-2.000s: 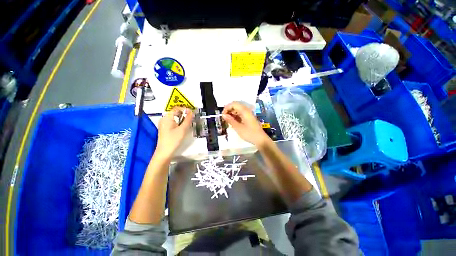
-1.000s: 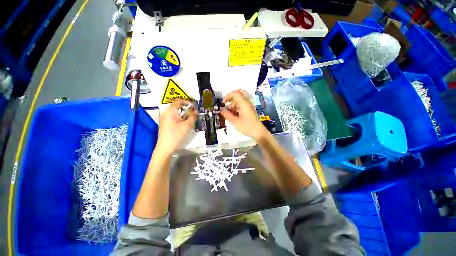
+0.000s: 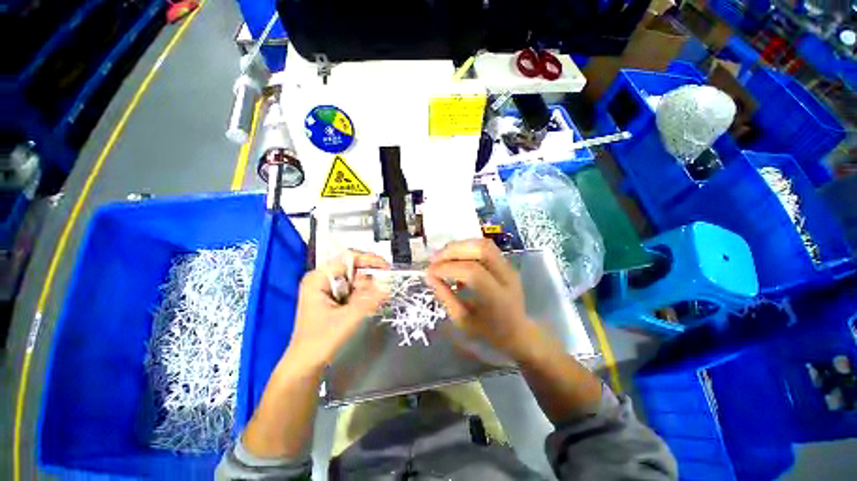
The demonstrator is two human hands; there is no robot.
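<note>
My left hand [image 3: 340, 299] is in front of the machine, above the metal tray [image 3: 376, 371], with white stick parts [image 3: 340, 287] bunched in its fingers. My right hand [image 3: 481, 287] is level with it, thumb and fingers closed on the right end of a white stick [image 3: 404, 272]. This stick lies across between both hands, its left end at my left fingertips. The fixture [image 3: 399, 218] with its black upright strip [image 3: 392, 174] is just beyond the hands; I see no stick in it. A pile of white sticks [image 3: 413, 319] lies on the tray below the hands.
A blue tote [image 3: 94, 348] of white sticks stands at left. A clear bag [image 3: 564, 225] with white parts is at right, near a blue stool [image 3: 719, 263] and blue bins [image 3: 799, 225]. The white machine body [image 3: 399, 103] is ahead; red-handled scissors [image 3: 538, 65] lie behind right.
Both hands have come back from the fixture to above the tray's pile. A stick now spans between them. The fixture, covered by the fingers before, is now uncovered.
</note>
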